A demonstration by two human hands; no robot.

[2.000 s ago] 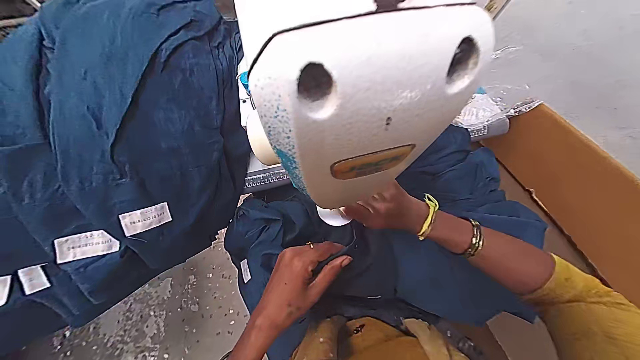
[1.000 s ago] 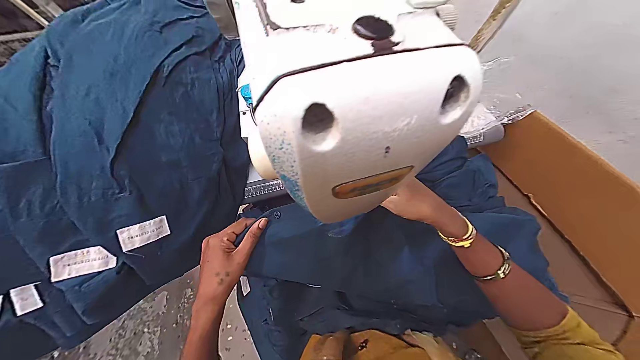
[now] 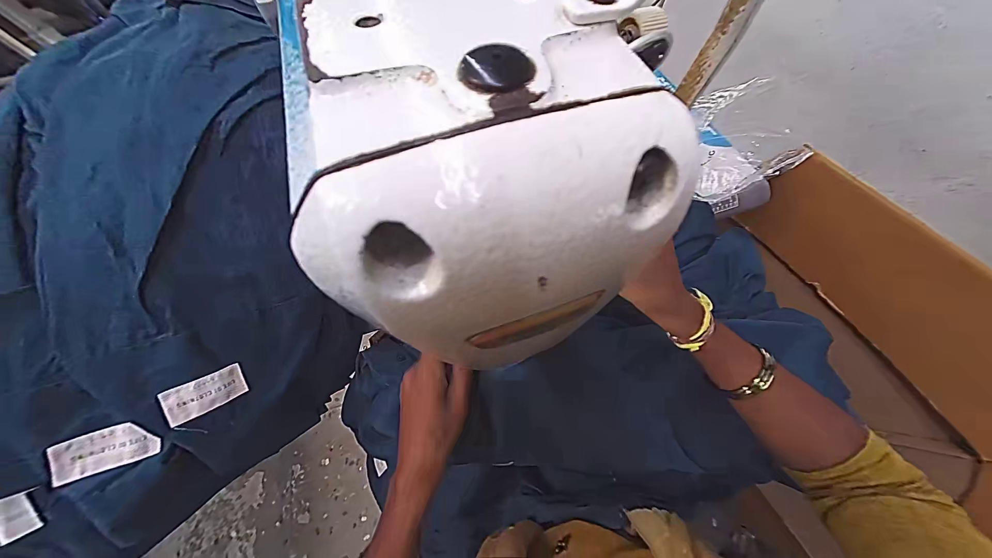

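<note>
The white head of an industrial sewing machine (image 3: pixel 496 209) fills the upper middle and hides its needle area. Below it a dark blue garment (image 3: pixel 573 411) spreads over my lap. My left hand (image 3: pixel 435 391) is on the garment's left part, its fingertips out of sight under the machine head. On the far side, my right hand (image 3: pixel 655 287) reaches behind the head's right edge over the blue cloth; its fingers are hidden. Whether either hand grips the cloth cannot be told.
Dark blue garments with white labels (image 3: pixel 203 395) hang in a heap at the left. An open cardboard box (image 3: pixel 883 294) stands at the right, with clear plastic wrap (image 3: pixel 732 167) near its far corner. Speckled floor (image 3: pixel 287 488) shows at lower left.
My left hand has moved right, from the cloth's left edge to under the machine head. The garment lay bunched two seconds ago and is now spread wider. The machine head looms larger as the view shifts.
</note>
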